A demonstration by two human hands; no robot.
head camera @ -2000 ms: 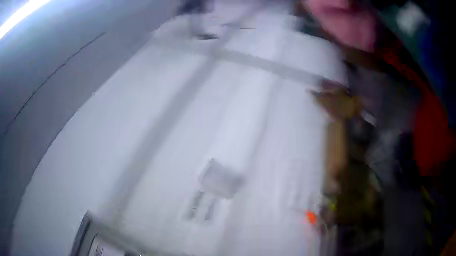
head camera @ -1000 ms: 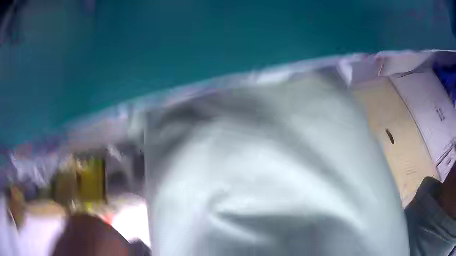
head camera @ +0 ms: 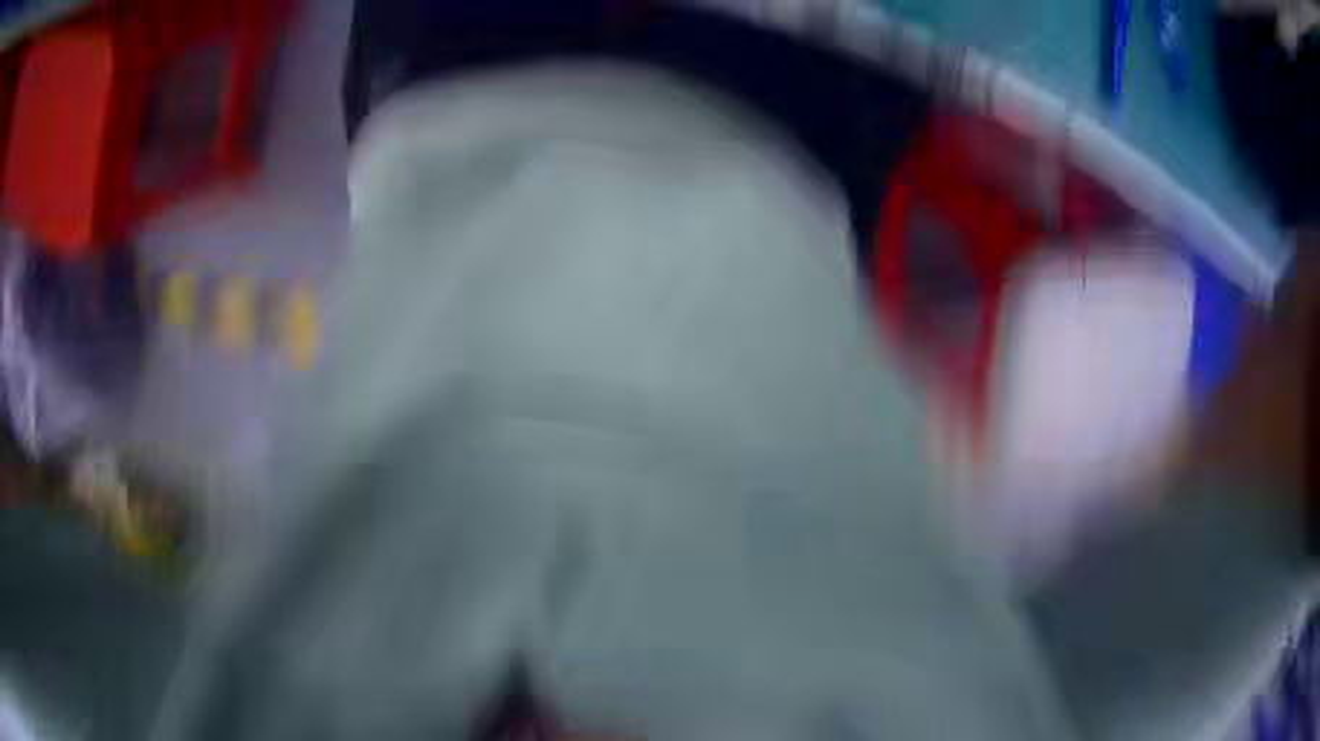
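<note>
The frame is heavily blurred. My grey-green clothing (head camera: 608,333) fills the middle, from near the top edge to the bottom. Grey-green sleeves show at the lower left (head camera: 87,623) and lower right (head camera: 1187,608). My left hand is not visible. At the right edge, above the right sleeve, a blurred part of my right forearm or hand (head camera: 1274,398) is cut off by the frame. Its fingers cannot be made out, nor whether it holds anything. No work piece can be told.
A red stool or frame (head camera: 65,138) stands at the upper left, beside yellow floor marks (head camera: 232,311). Another red stool (head camera: 927,261) is at the upper right, near a white box-like thing (head camera: 1093,355). A teal bench top (head camera: 999,36) crosses the top right corner.
The view has swung from a white surface, past a large teal surface, down to my clothing and the floor. The teal surface now shows only at the top right; red stools have come into view.
</note>
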